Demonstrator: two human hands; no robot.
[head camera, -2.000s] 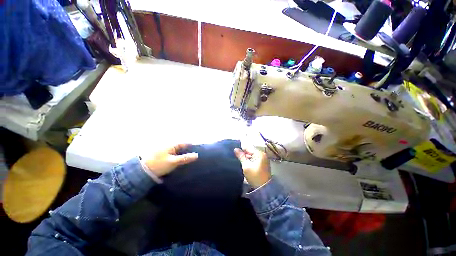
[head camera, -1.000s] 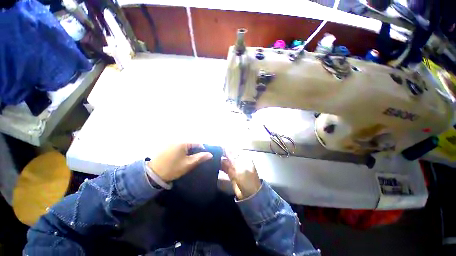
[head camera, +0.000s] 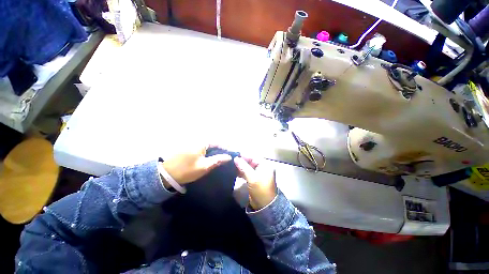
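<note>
A dark fabric piece (head camera: 206, 203) hangs from my two hands over the table's front edge into my lap. My left hand (head camera: 187, 165) is shut on its upper left edge, thumb on top. My right hand (head camera: 258, 179) pinches the upper right edge, close beside the left fingertips. The fabric's top edge is a narrow strip between the fingers. The cream sewing machine (head camera: 370, 101) stands ahead to the right; its presser foot area (head camera: 280, 119) is bare of the fabric. Gold-handled snips (head camera: 310, 155) lie on the bed right of the needle.
The white table (head camera: 155, 91) backs onto a reddish-brown board (head camera: 246, 21). Blue cloth (head camera: 40, 32) lies on a side surface at the left, above a round yellow-brown stool (head camera: 27, 179). Thread spools (head camera: 343, 38) stand behind the machine head. A hanging cable and thread cones are at the upper right.
Since two seconds ago, my hands have come closer together, and the fabric's wide top edge is now gathered to a narrow strip. The camera view has shifted.
</note>
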